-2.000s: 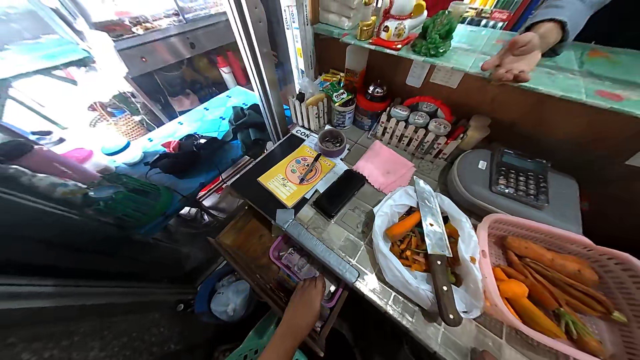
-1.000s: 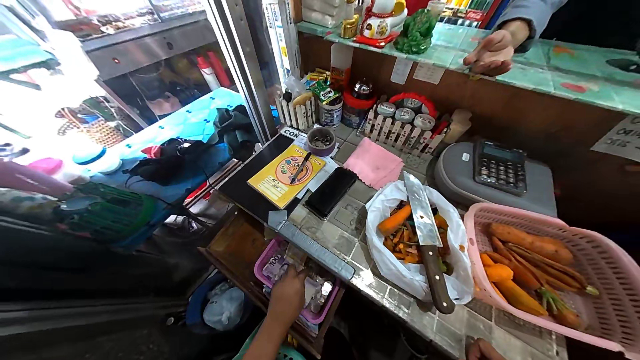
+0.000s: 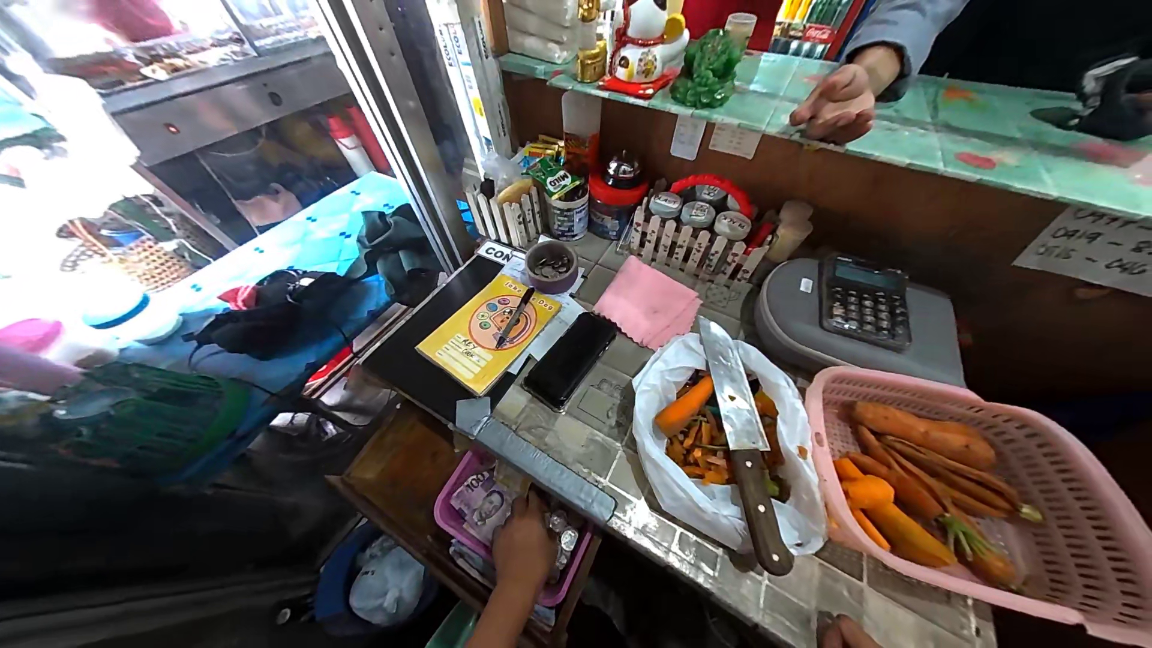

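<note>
My left hand (image 3: 525, 544) reaches into a pink plastic basket (image 3: 447, 515) in the open wooden drawer (image 3: 389, 468), its fingers among banknotes (image 3: 481, 504) and coins (image 3: 565, 537); whether it grips any is hidden. Only the fingers of my right hand (image 3: 846, 632) show at the bottom edge, by the tiled counter. A kitchen knife (image 3: 747, 450) lies across a white plastic bag (image 3: 661, 468) of carrot peelings (image 3: 706, 445). Right of it, a pink perforated basket (image 3: 1062, 504) holds carrots (image 3: 927, 441). A black phone (image 3: 570, 360) and a yellow notebook (image 3: 489, 333) with a pen lie behind the drawer.
Another person's hand (image 3: 837, 103) rests over the green tiled ledge (image 3: 954, 126). A calculator (image 3: 866, 301) sits on a grey case (image 3: 792, 315). A pink cloth (image 3: 648, 301), a small bowl of coins (image 3: 552, 265) and cans behind a little picket fence (image 3: 693, 247) stand farther back.
My left hand stays in the drawer basket, where it has shifted among the money. My right fingers, out of view two seconds ago, show at the bottom edge. The other person's hand has turned and curled.
</note>
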